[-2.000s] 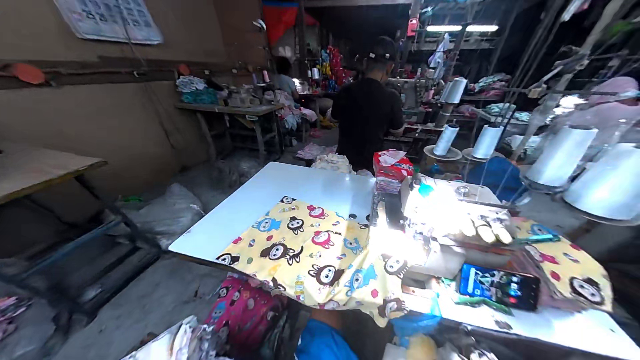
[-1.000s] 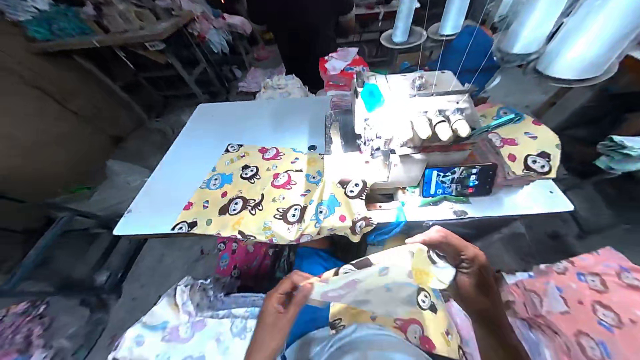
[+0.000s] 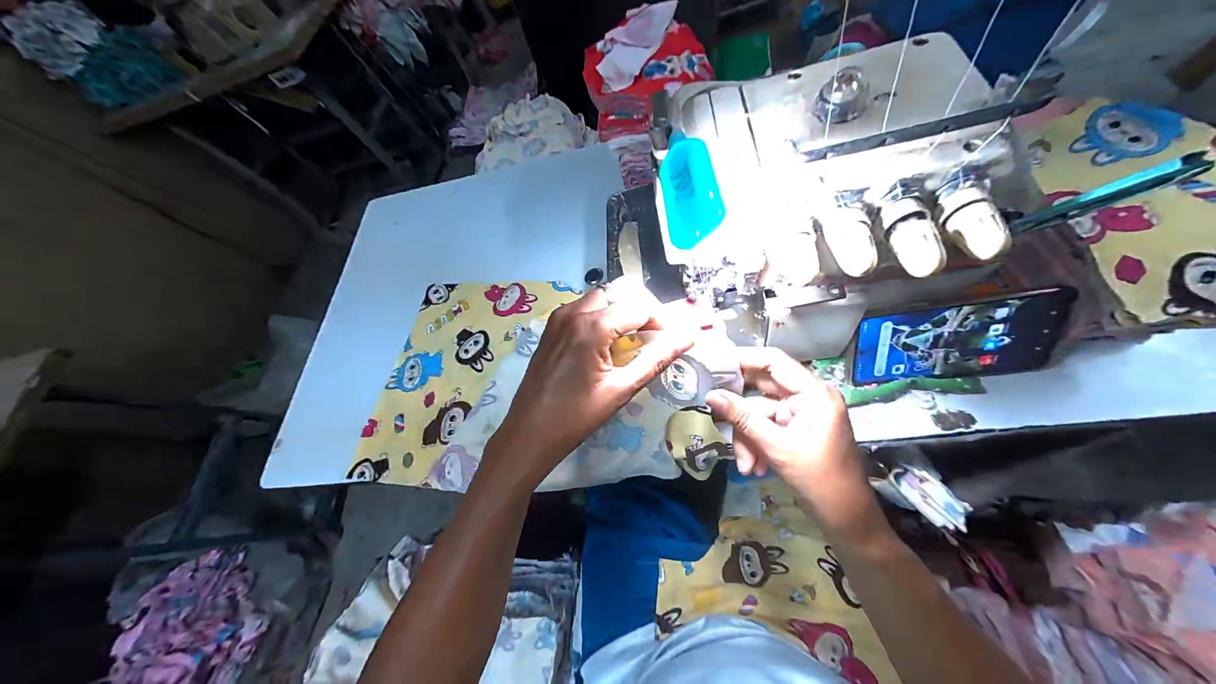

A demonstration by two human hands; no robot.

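Yellow fabric printed with cartoon figures (image 3: 418, 399) lies over the front of the white table. My left hand (image 3: 608, 351) grips a light printed fabric piece (image 3: 608, 446) close to the needle area of an overlock sewing machine (image 3: 736, 161). Its edge is pinched between the fingers of my right hand (image 3: 788, 418), just in front of the machine. Bright lamp glare hides the needle and presser foot. More yellow printed fabric (image 3: 750, 570) rests on my lap.
A smartphone (image 3: 959, 334) with a lit screen lies right of my hands. Teal-handled tweezers or snips (image 3: 1111, 195) rest beyond it on yellow fabric. The white table (image 3: 456, 228) extends left. Fabric heaps surround it, including pink cloth (image 3: 1130, 589) at lower right.
Both hands, holding fabric over my lap one second ago, are now up at the machine with fabric between them. The view has tilted down since two seconds ago.
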